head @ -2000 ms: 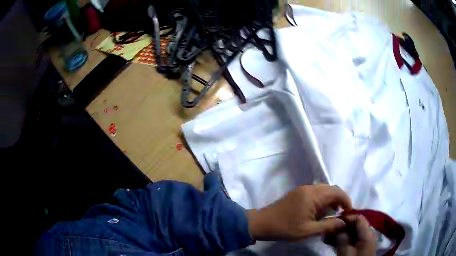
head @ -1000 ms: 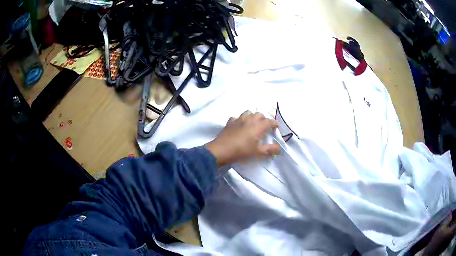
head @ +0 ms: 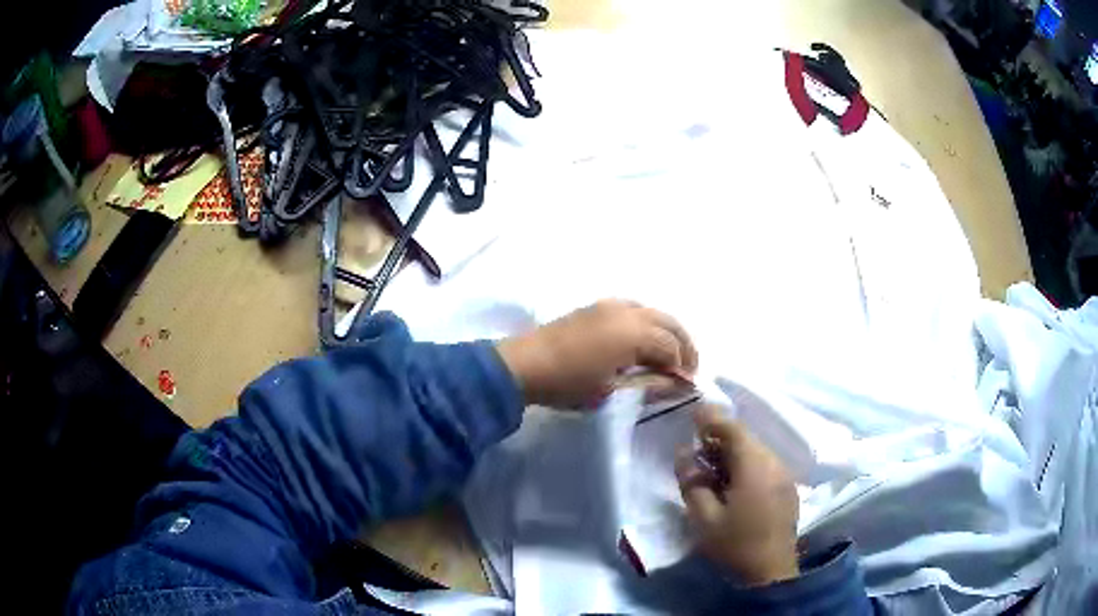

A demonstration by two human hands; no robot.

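Note:
My left hand [head: 602,353] comes in from the left in a blue sleeve and pinches an edge of a white jacket [head: 560,481] with thin dark red trim. My right hand [head: 744,496] is just below and to the right, close to the same raised part. Its fingers are curled around something small and dark, probably the snips, mostly hidden and blurred. The raised cloth forms a fold or opening between both hands, with dark red edging at its top and bottom.
A tangled pile of black hangers [head: 361,108] lies at the upper left. A white jacket with a dark red collar [head: 857,117] and black hanger lies beyond my hands. More white garments [head: 1048,397] are heaped at right. Red scraps [head: 166,383] dot the wooden table [head: 229,325].
The dark red collar has left my hands. My left hand, laid flat on the cloth a second ago, now pinches an edge. My right hand has come in from the lower right.

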